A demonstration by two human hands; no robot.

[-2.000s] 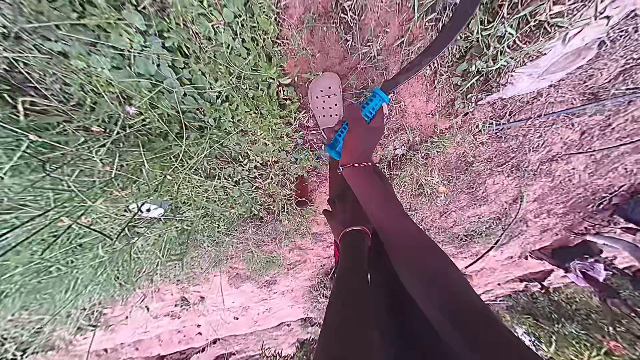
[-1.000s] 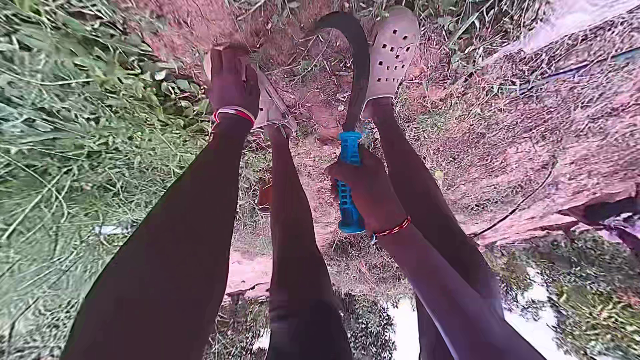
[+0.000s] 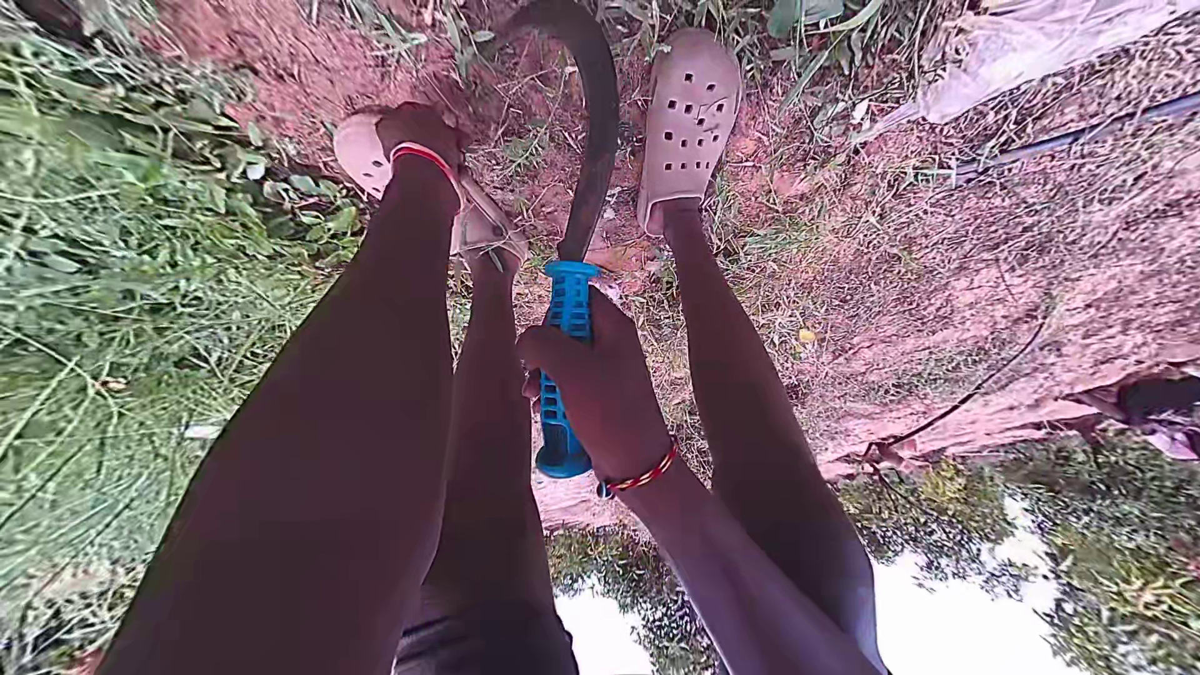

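A sickle with a dark curved blade (image 3: 596,131) and a blue plastic handle (image 3: 565,412) is gripped in my right hand (image 3: 605,375), near the middle of the view. The blade points up the view and hooks to the left. My left hand (image 3: 422,129) is at the upper left, over a beige clog (image 3: 361,155) on one foot; its fingers are dark and blurred, so what it holds cannot be made out. The other beige clog (image 3: 692,112) stands right of the blade.
Green grass (image 3: 122,281) and leafy weeds cover the left side. Reddish soil (image 3: 947,319) with dry grass lies on the right. A pale plastic sheet (image 3: 1041,56), a thin dark pipe (image 3: 1078,141) and a bent twig (image 3: 975,394) are on the right.
My hands were close together two seconds ago and are now apart, the left one over the clog. The sickle's blade, earlier pointing up and right, now points up the view. Both feet have come into view.
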